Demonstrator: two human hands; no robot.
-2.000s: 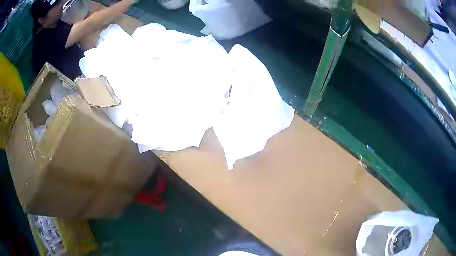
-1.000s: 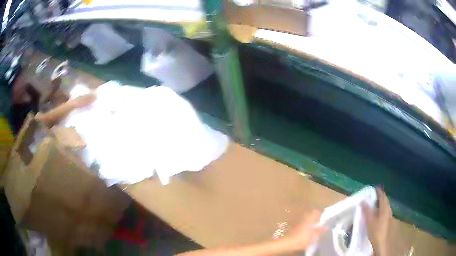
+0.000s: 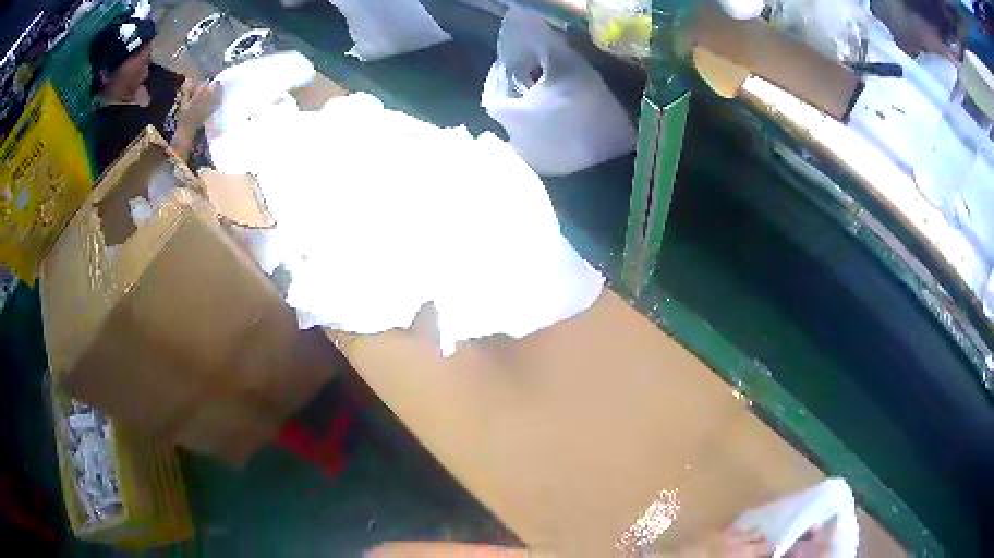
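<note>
A white protective bag [image 3: 815, 510] is at the bottom right on the brown cardboard sheet [image 3: 556, 420], cut off by the lower edge. My left hand [image 3: 747, 542] holds its left side; only some fingers and a strip of forearm show. My right hand [image 3: 809, 541] is at the bag's lower front, mostly cut off, with fingers on the material. What is inside the bag is hidden. A large, overexposed heap of white wrapped products [image 3: 403, 218] covers the far part of the sheet.
A tall open carton [image 3: 185, 327] with white material stands left of the heap, above a yellow crate [image 3: 153, 490]. A green post [image 3: 657, 185] rises at the bench's far edge. White bags [image 3: 561, 120] lie behind the heap. A coworker [image 3: 136, 98] is far left; an upper shelf is right.
The view has swung down and right, then back left. The open bag showing a dark round part was alone; my hands then took hold of it, and that part is now hidden.
</note>
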